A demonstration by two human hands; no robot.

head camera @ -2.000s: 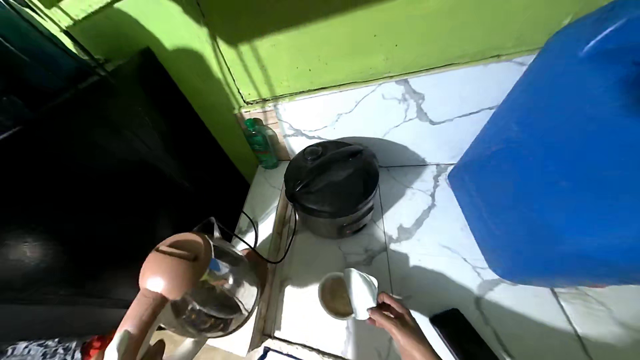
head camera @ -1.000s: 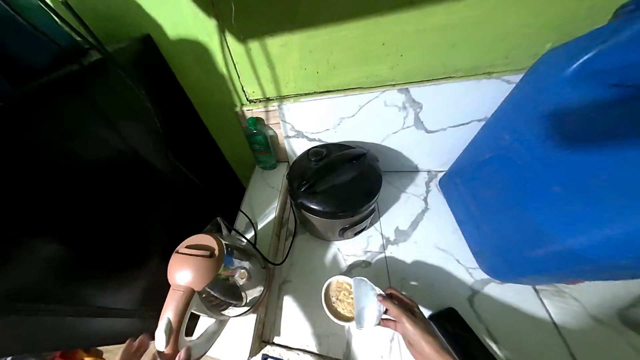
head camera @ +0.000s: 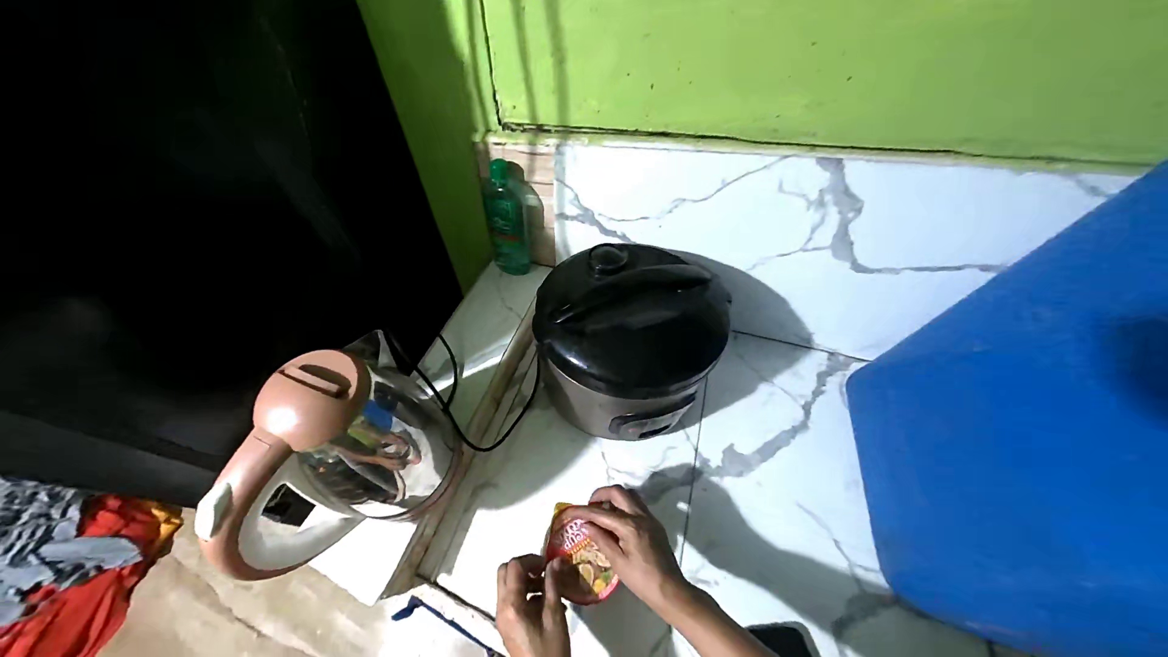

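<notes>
Near the bottom middle, an instant noodle cup (head camera: 593, 568) stands on the marble-patterned tiles with its printed lid lying over the top. My right hand (head camera: 634, 543) presses the lid's upper right edge with its fingers. At the cup's lower left rim is my left hand (head camera: 534, 602), its thumb and fingers bent against the lid edge. An electric kettle (head camera: 392, 456) with a clear body and a pinkish handle (head camera: 246, 493) stands to the left, with neither hand on it.
A black-lidded rice cooker (head camera: 630, 338) stands behind the cup, its cord running left. A green bottle (head camera: 507, 219) is in the corner. A large blue container (head camera: 1022, 438) takes up the right side. A dark phone-like object (head camera: 780, 639) lies at the bottom edge.
The lid, folded back in the earlier frames, now covers the cup. My left hand has moved from the kettle's handle to the cup.
</notes>
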